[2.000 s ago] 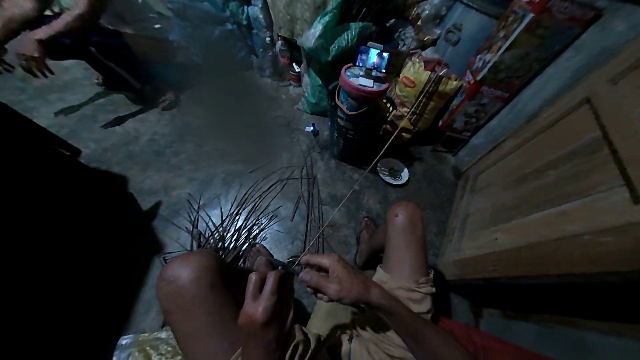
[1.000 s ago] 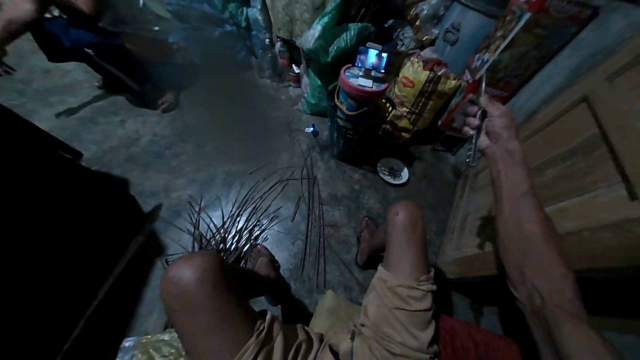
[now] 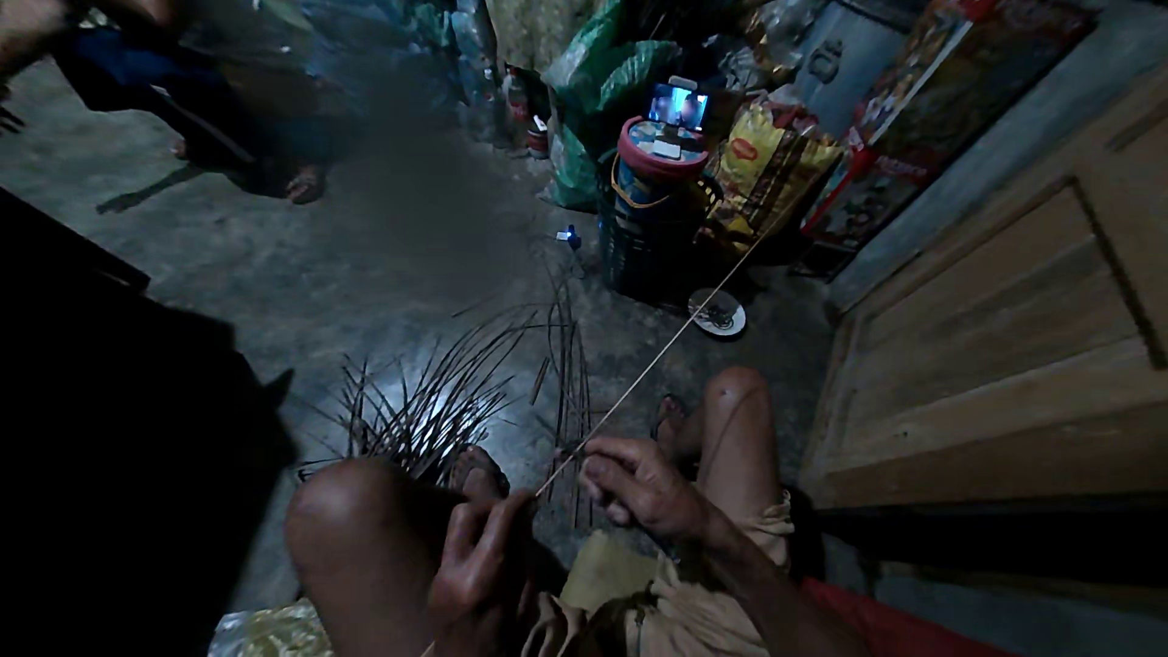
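A long thin pale strip [image 3: 669,348], perhaps cane or bamboo, runs from between my knees up and right towards the yellow bag. My left hand [image 3: 481,564] is closed on its near end, low between the thighs. Just above and to the right, my right hand [image 3: 641,485] is curled at the strip with a small dark tool in its fingers, probably a knife, mostly hidden. Beyond my hands, a pile of dark thin strips [image 3: 424,411] lies on the floor by my left foot, and several longer strips [image 3: 568,383] lie beside it.
A lidded bucket [image 3: 662,151] in a dark basket carries a lit phone [image 3: 679,107]. A white plate [image 3: 717,313] lies on the floor before it. Yellow bag [image 3: 762,173] and green plastic bags [image 3: 593,82] stand around. Wooden panel [image 3: 985,365] at right; another person [image 3: 155,91] sits far left.
My right hand has come back from the upper right, where it held a metal-looking tool, down to my left hand. The pale strip again stretches out from my hands.
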